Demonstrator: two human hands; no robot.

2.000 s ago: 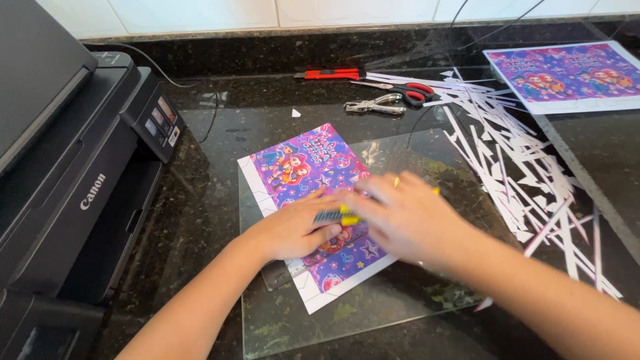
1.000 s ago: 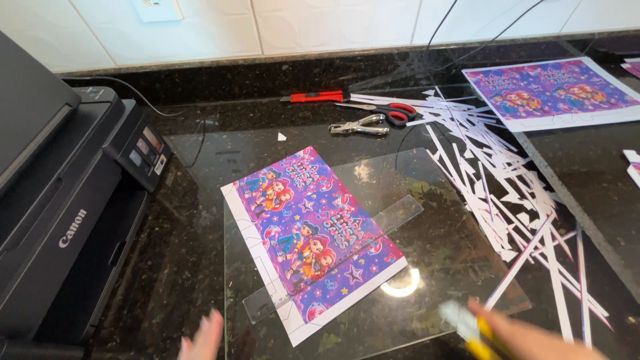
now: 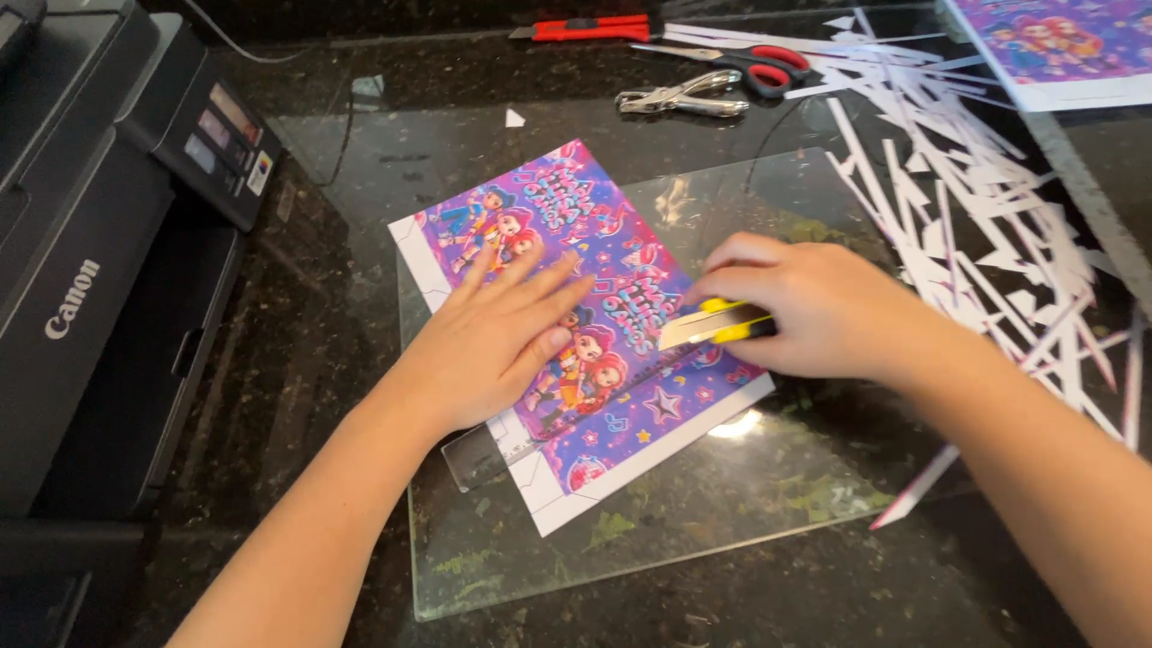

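My left hand point(image 3: 490, 337) lies flat with spread fingers on a printed sheet of purple cartoon paper point(image 3: 661, 405), which has white margins. A yellow and black utility knife point(image 3: 733, 321) is in my right hand point(image 3: 801, 301), its wide blade over the sheet and pointing left. A clear plastic ruler point(image 3: 477, 456) crosses the sheet diagonally; its left end sticks out past the white margin, and my hands hide parts of it. Beneath the sheet is a clear glass board point(image 3: 648, 549). Whether the blade touches the paper I cannot tell.
A black Canon printer point(image 3: 117, 270) stands at the left. Behind the board lie a red utility knife point(image 3: 589, 29), scissors with black and red handles point(image 3: 774, 67) and a metal hole punch point(image 3: 684, 97). White paper offcuts point(image 3: 972, 180) are heaped at right, near another printed sheet point(image 3: 1080, 54).
Both hands were away from the sheet, near the bottom edge, one second ago. My left hand is now on the sheet, and my right hand has brought the yellow knife over it.
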